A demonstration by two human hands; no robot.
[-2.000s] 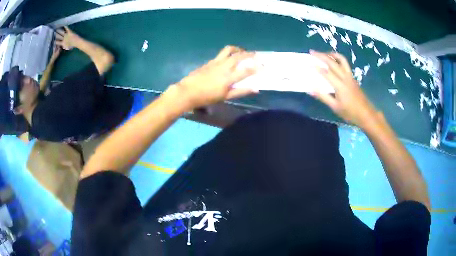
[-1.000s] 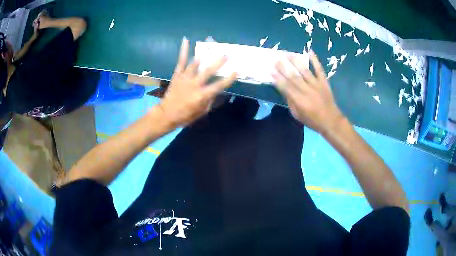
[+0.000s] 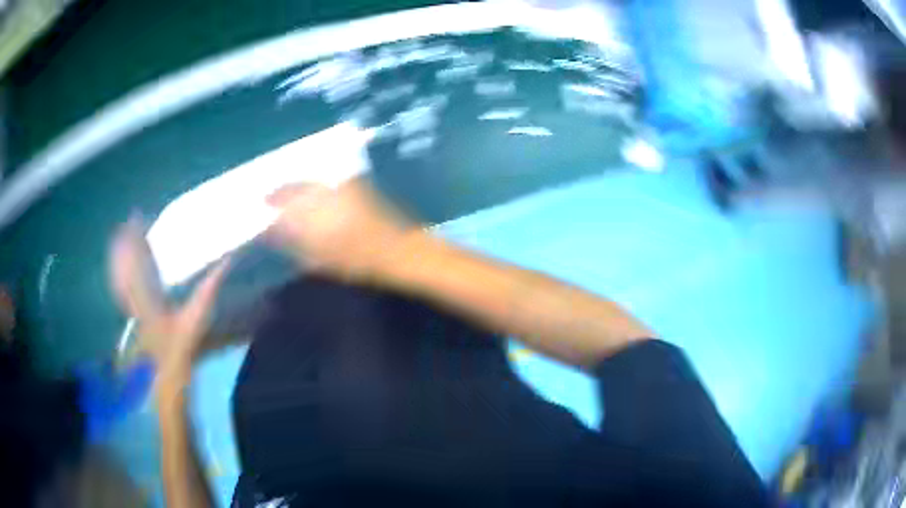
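A long white product box (image 3: 253, 198) lies at the green bench, left of the picture's middle, tilted up to the right by the camera's turn. The frame is badly blurred. My left hand (image 3: 164, 293) is at the box's left end, thumb and fingers spread apart around the corner; whether it grips cannot be told. My right hand (image 3: 333, 226) lies over the near right part of the box, with fingers on its face. The box's underside is hidden.
White scraps (image 3: 427, 94) lie scattered on the green bench (image 3: 536, 169) beyond and right of the box. A blurred light-blue scale (image 3: 690, 74) stands at the bench's right end. A blue plastic item (image 3: 114, 389) is at lower left.
The view has swung to the right, so the box, hands and scraps appear further left and the scale area shows more. The left hand has shifted to the box's left end.
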